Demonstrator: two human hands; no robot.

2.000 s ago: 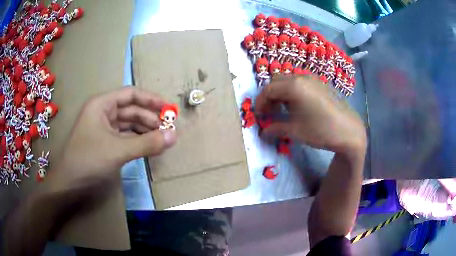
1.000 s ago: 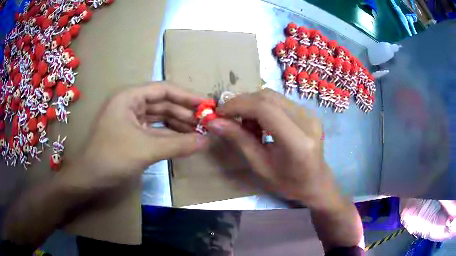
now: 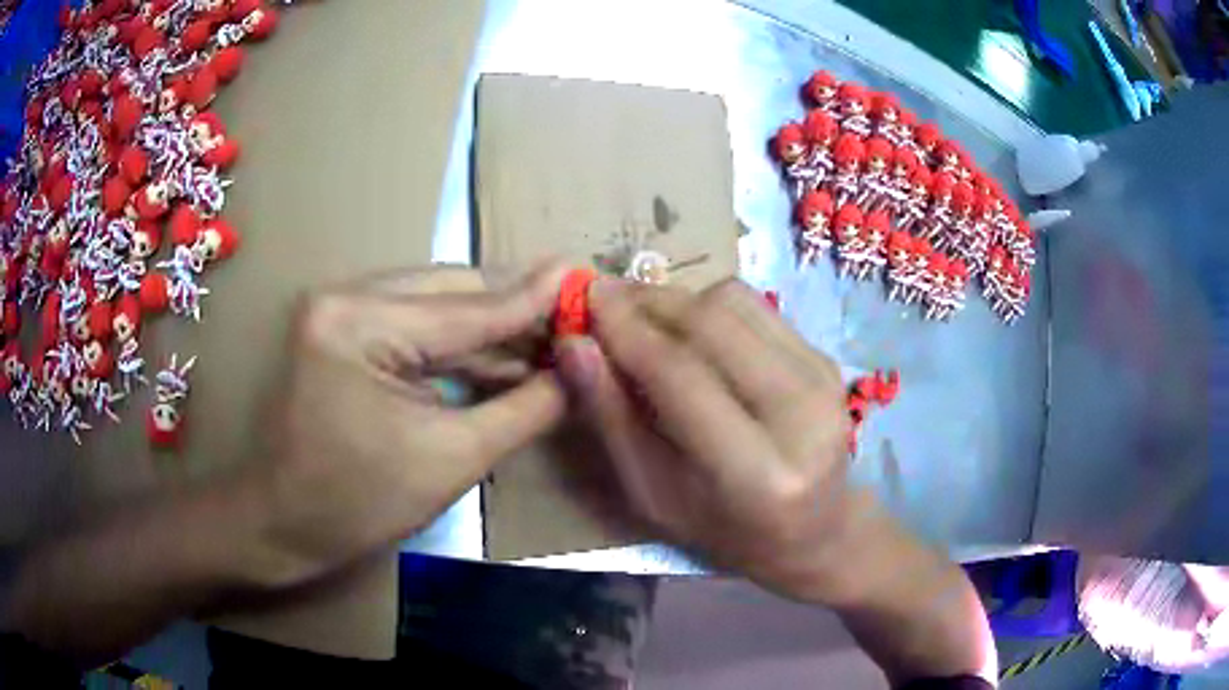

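Observation:
My left hand (image 3: pixel 404 398) and my right hand (image 3: pixel 728 418) meet over the cardboard pad (image 3: pixel 593 148). Both hold the figurine (image 3: pixel 576 303) between thumbs and fingertips. Only its red hair shows; its face and body are hidden by the fingers. Whether a separate hair piece is in the right fingertips cannot be told. The whitish glue pot (image 3: pixel 648 266) stands on the pad just beyond the fingertips, with brown smears around it. Loose red hair pieces (image 3: pixel 873 391) lie on the metal right of my right hand, partly hidden by it.
Jumbled figurines (image 3: pixel 115 202) cover the large cardboard sheet (image 3: pixel 337 148) at left. Figurines in rows (image 3: pixel 890 169) lie on the metal tabletop (image 3: pixel 943 404) at right. A white bottle (image 3: pixel 1058 163) stands beyond them, beside a hazy grey panel (image 3: pixel 1146 337).
My right hand has come left from the loose hair pieces to the figurine in my left hand. The figurine has turned from face showing to only red hair showing. The view has shifted left.

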